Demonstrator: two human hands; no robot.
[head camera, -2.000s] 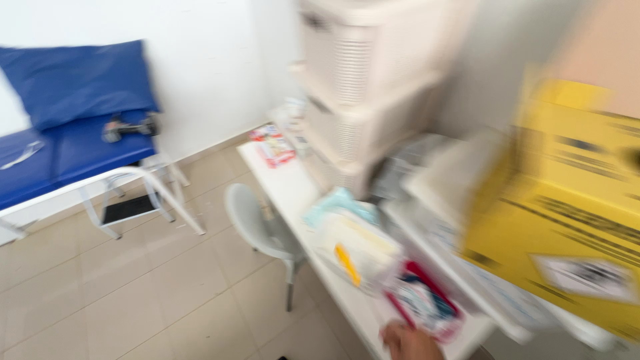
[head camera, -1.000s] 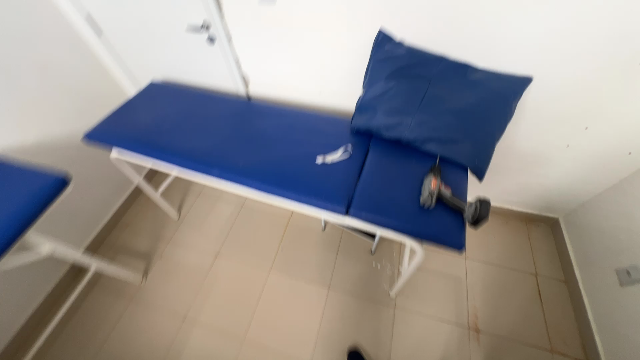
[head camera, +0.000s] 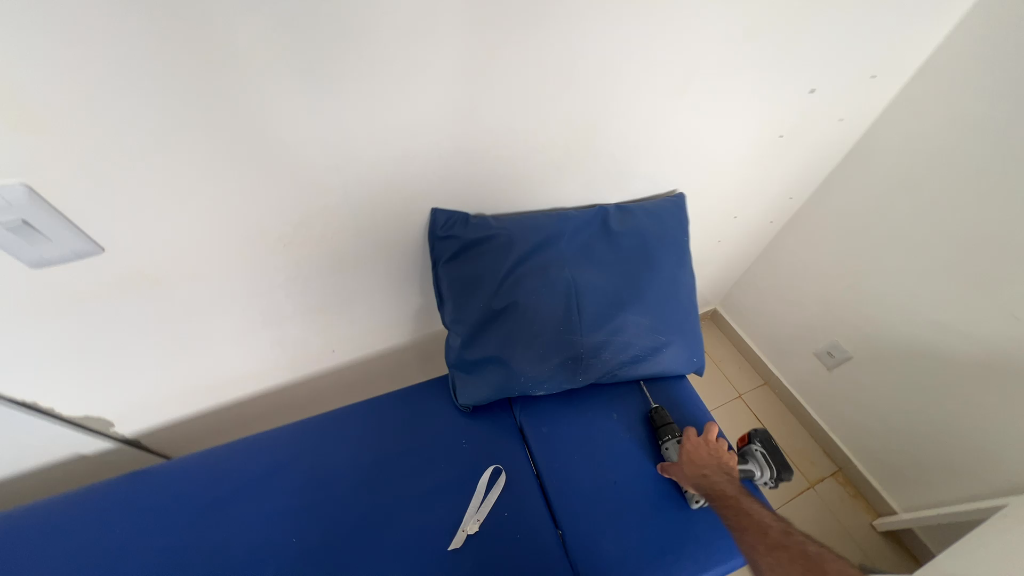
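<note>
My right hand (head camera: 704, 458) lies over the body of a grey and black cordless drill (head camera: 669, 438), its fingers curled around the motor housing. The drill rests on its side on the blue padded couch (head camera: 320, 488), with a thin bit pointing at the pillow and the battery sticking out past the couch edge. A blue vinyl-covered pillow (head camera: 572, 304) leans upright against the wall. To the left of the drill, a looped white strap (head camera: 480, 506) lies on the couch. My left hand is out of view.
A white wall with small marks runs behind the couch. A wall switch plate (head camera: 44, 228) is at the far left, and an outlet (head camera: 833, 354) is on the right wall. Beige floor tiles (head camera: 800, 440) show beside the couch, with a white ledge (head camera: 944, 512) at lower right.
The view has swung from the table with bins to the couch and come closer. My right hand, not seen one second ago, is now on the drill.
</note>
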